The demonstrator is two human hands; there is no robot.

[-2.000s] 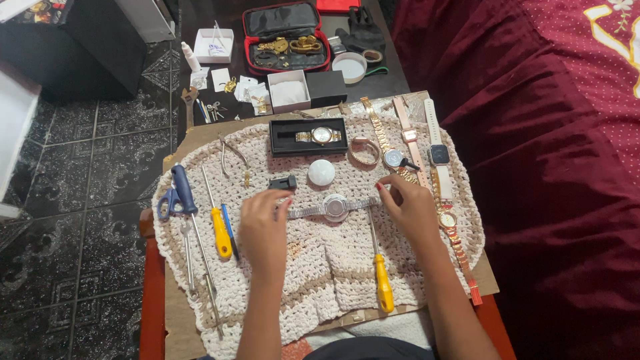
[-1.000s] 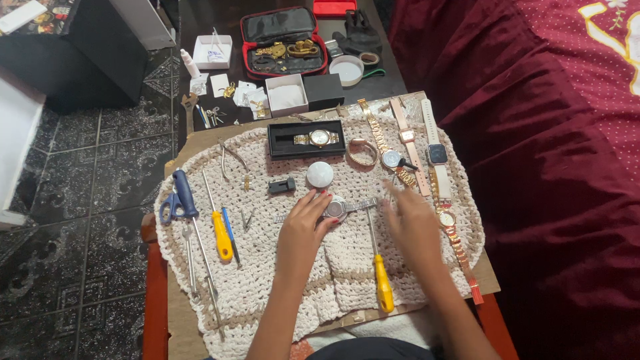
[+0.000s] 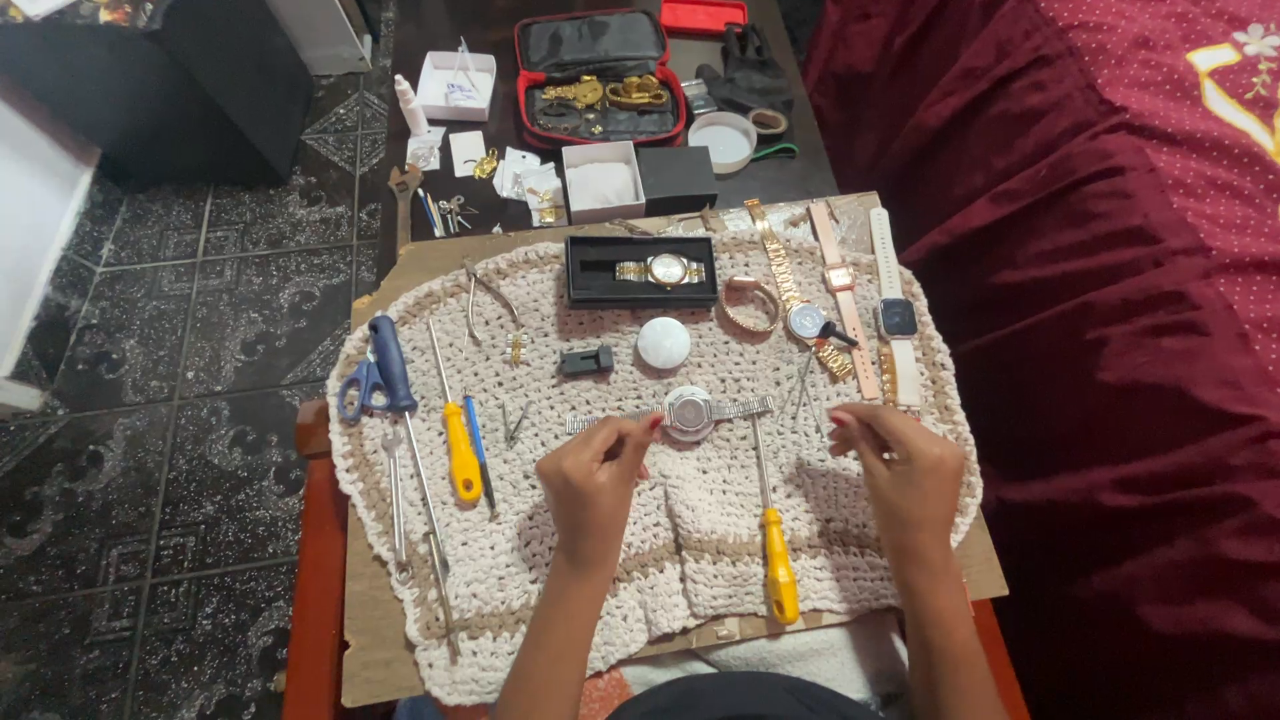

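A silver metal-band wristwatch point(image 3: 690, 411) lies with its case on a pale round piece, on a cream crocheted mat point(image 3: 620, 520). My left hand point(image 3: 595, 475) is at the left part of the band, thumb and fingertips together; whether they grip it I cannot tell. My right hand point(image 3: 897, 470) is held right of the watch, its fingers curled, and whether something small is between them cannot be made out. Between the hands lies a yellow-handled screwdriver point(image 3: 779, 565), its shaft towards the band. Thin tweezers point(image 3: 803, 385) lie beyond the right hand. A white round lid point(image 3: 664, 343) sits above the watch.
Left on the mat are blue-handled scissors point(image 3: 365, 388), another yellow screwdriver point(image 3: 461, 455), a wrench point(image 3: 396, 500) and pliers point(image 3: 487, 290). A boxed watch point(image 3: 668, 269) lies at the back, several watches point(image 3: 841, 278) at right. Behind, a red-edged case point(image 3: 600, 130) holds gold-coloured watches.
My left hand has moved off the watch case to the left part of the band. The right hand, blurred over the mat a second ago, is now farther right.
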